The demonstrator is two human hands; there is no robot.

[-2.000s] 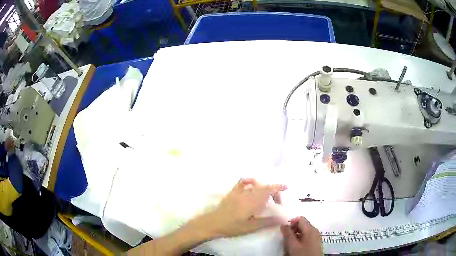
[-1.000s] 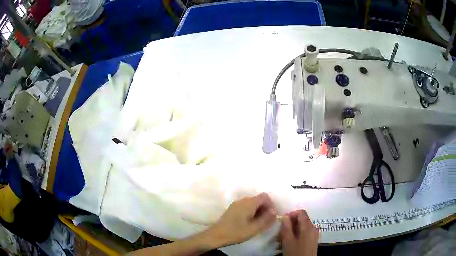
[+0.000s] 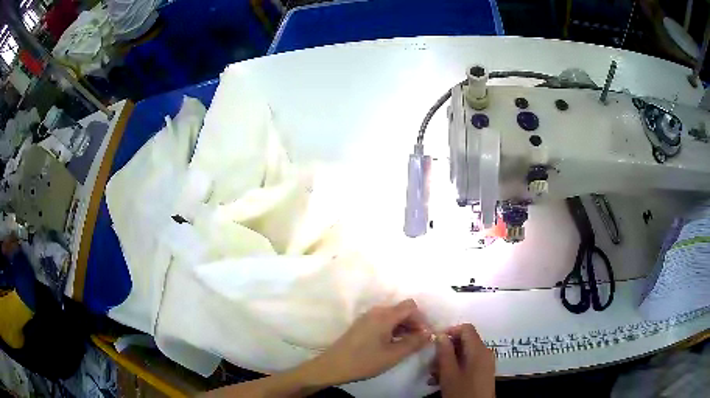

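Note:
A cream garment panel point(image 3: 257, 288) lies crumpled over the left and front of the white table and partly over a blue surface. My left hand point(image 3: 385, 334) pinches the cloth's edge near the table's front. My right hand point(image 3: 465, 357) is close beside it, fingertips pinched on the same edge, cut off by the bottom of the picture. The fingertips nearly touch; what exactly lies between them is too small to tell. The off-white sewing machine point(image 3: 568, 144) stands to the right, with its lit presser foot and needle point(image 3: 481, 225) beyond my hands.
Black-handled scissors point(image 3: 588, 272) and slim silver snips point(image 3: 606, 219) lie right of the needle. A lamp point(image 3: 417, 194) hangs left of it. A tape measure point(image 3: 592, 340) runs along the front edge. Printed paper point(image 3: 685, 268) lies far right, a blue bin point(image 3: 389, 19) beyond the table. A person's yellow-black clothing point(image 3: 27, 330) shows far left.
My hands have come together at the cloth's edge, the left no longer spread out. The view has shifted, so the machine sits higher and further left. The glare has lessened and the folds show.

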